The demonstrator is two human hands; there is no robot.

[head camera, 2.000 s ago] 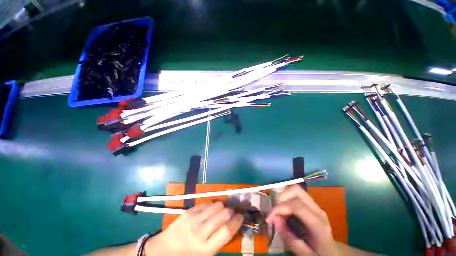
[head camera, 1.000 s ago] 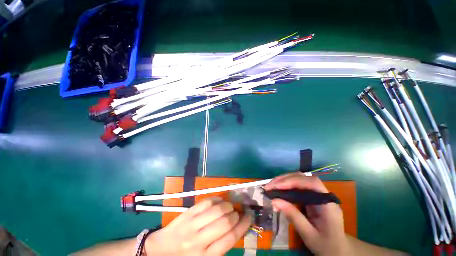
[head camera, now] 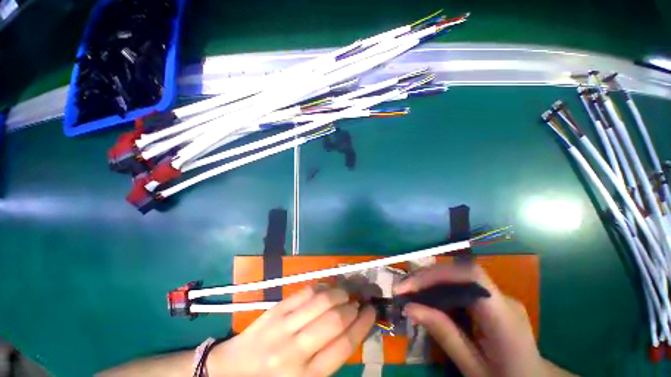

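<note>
A cable assembly has two white sleeved legs joined at a red-and-black plug (head camera: pixel 179 300). Its upper leg (head camera: pixel 353 269) crosses the orange board (head camera: pixel 508 294) and ends in thin coloured wires. My left hand (head camera: pixel 313 328) holds the lower leg, with its coloured wire ends showing just past the fingertips. My right hand (head camera: pixel 471 313) grips a black-handled tool (head camera: pixel 449 296), its tip at a small black housing (head camera: pixel 382 303) on the taped fixture. The housing is mostly hidden by my fingers.
A pile of white cables (head camera: pixel 257 103) with red plugs lies at upper left, beside a blue bin (head camera: pixel 172 70) of black parts. Another cable bundle (head camera: pixel 614 180) lies at right. Loose black housings (head camera: pixel 341 146) lie mid-mat. A metal rail (head camera: pixel 515 66) runs behind.
Over the two seconds, the tool in my right hand has turned from pointing down to lying nearly flat, its tip towards the fixture. The view has shifted, so the piles and bin sit higher.
</note>
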